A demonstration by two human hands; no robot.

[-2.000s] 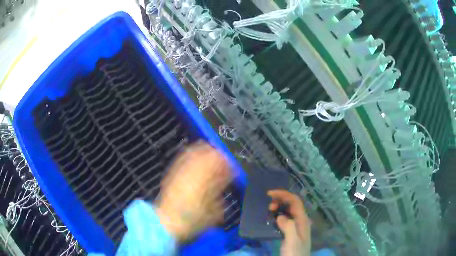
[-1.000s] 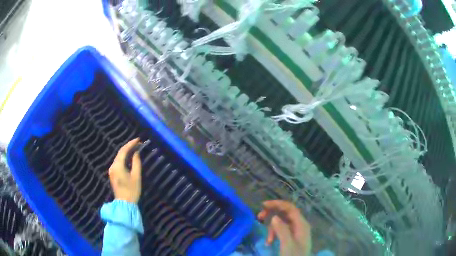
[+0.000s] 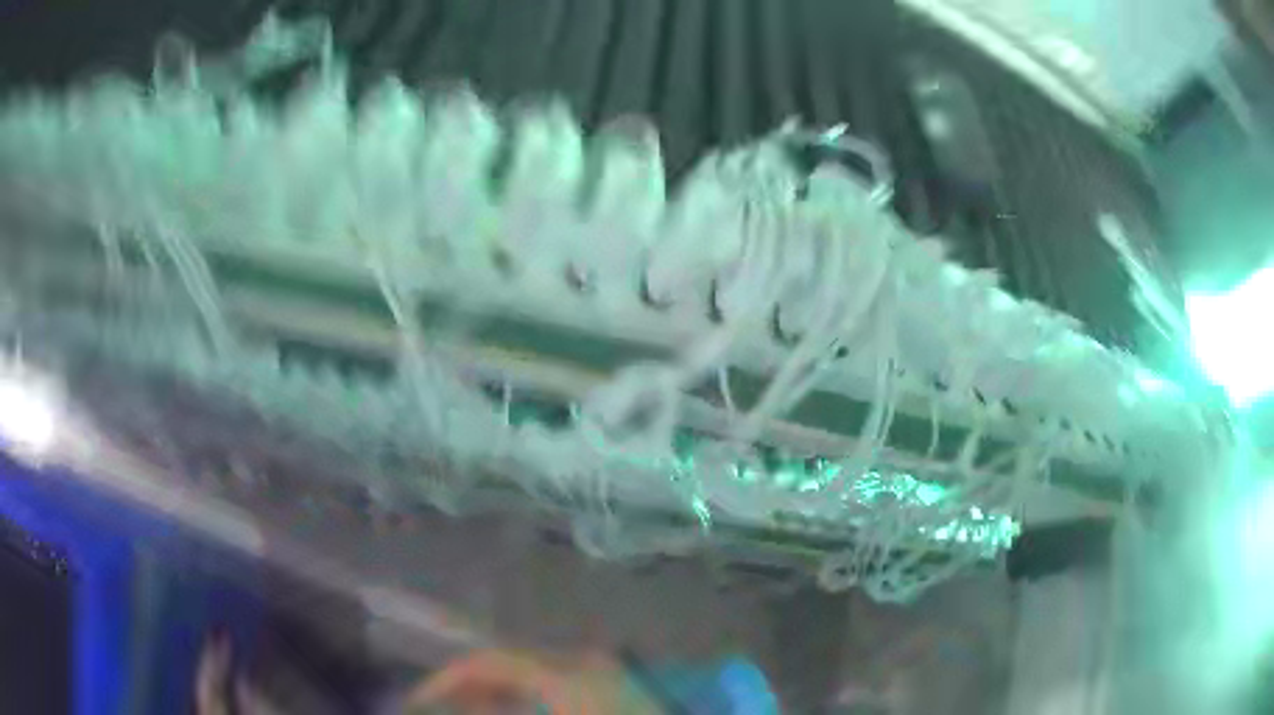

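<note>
The view is strongly blurred. The charging rack's row of white chargers [image 3: 447, 168] runs across the upper part, with thin white cables [image 3: 824, 321] hanging over its green and white strip [image 3: 559, 349]. Part of the blue turnover bin [image 3: 101, 601] shows at the lower left; its contents cannot be made out. A small skin-coloured shape, seemingly my left hand [image 3: 217, 677], is beside the bin at the bottom edge. What looks like my right hand [image 3: 517, 684] is cut off at the bottom centre, near a light blue sleeve [image 3: 720, 684]. What either hand holds cannot be seen.
Dark slots [image 3: 587, 63] of the rack lie behind the chargers. A lower tier with more tangled cables [image 3: 894, 566] runs beneath. A pale rail [image 3: 154, 503] slants past the bin. A bright light [image 3: 1236, 335] glares at the right edge.
The view has swung right towards the rack, so the bin is now mostly out of frame. My left hand, earlier over the bin's slots, now barely shows at the bottom edge.
</note>
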